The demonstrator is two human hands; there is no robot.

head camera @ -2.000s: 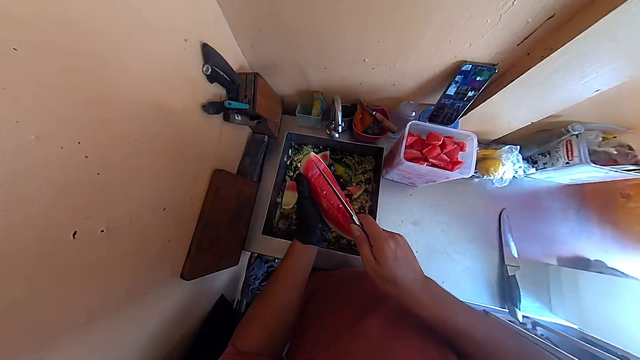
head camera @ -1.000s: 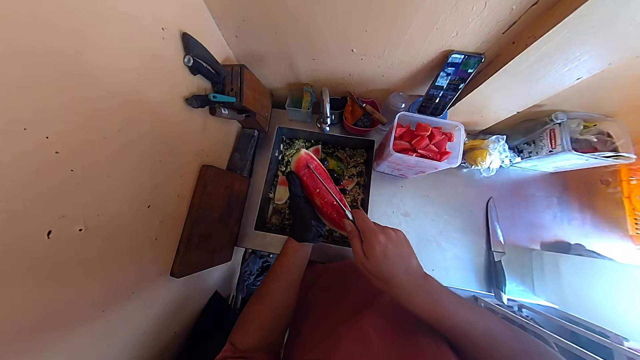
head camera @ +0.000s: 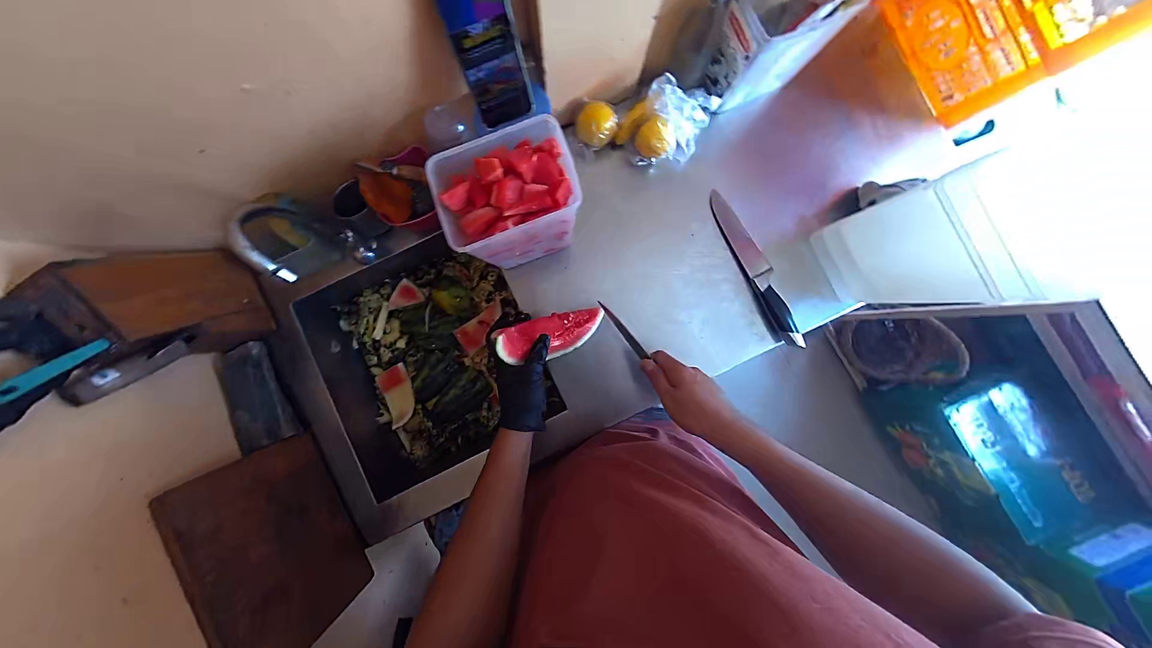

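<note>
My left hand [head camera: 522,382], in a black glove, holds a watermelon wedge [head camera: 562,331] at the right edge of the sink, red flesh up. Bare, my right hand [head camera: 686,391] grips a small knife [head camera: 625,331], its tip close to the wedge's right end. Watermelon rind pieces [head camera: 396,394] lie among scraps in the sink [head camera: 360,450]. Behind the wedge, on the steel counter [head camera: 621,243], stands a plastic tub [head camera: 522,238] filled with red watermelon chunks [head camera: 506,191].
A large knife [head camera: 742,243] lies on the counter at right. Lemons [head camera: 596,123], some in clear plastic, sit by the wall near a propped phone [head camera: 495,67]. The faucet [head camera: 256,243] rises behind the sink. To the left are a wooden knife block [head camera: 171,292] and a brown board [head camera: 261,549].
The wedge has moved from over the middle of the sink to its right edge. My knife, earlier against the flesh, is now off it to the right. The view has swung right.
</note>
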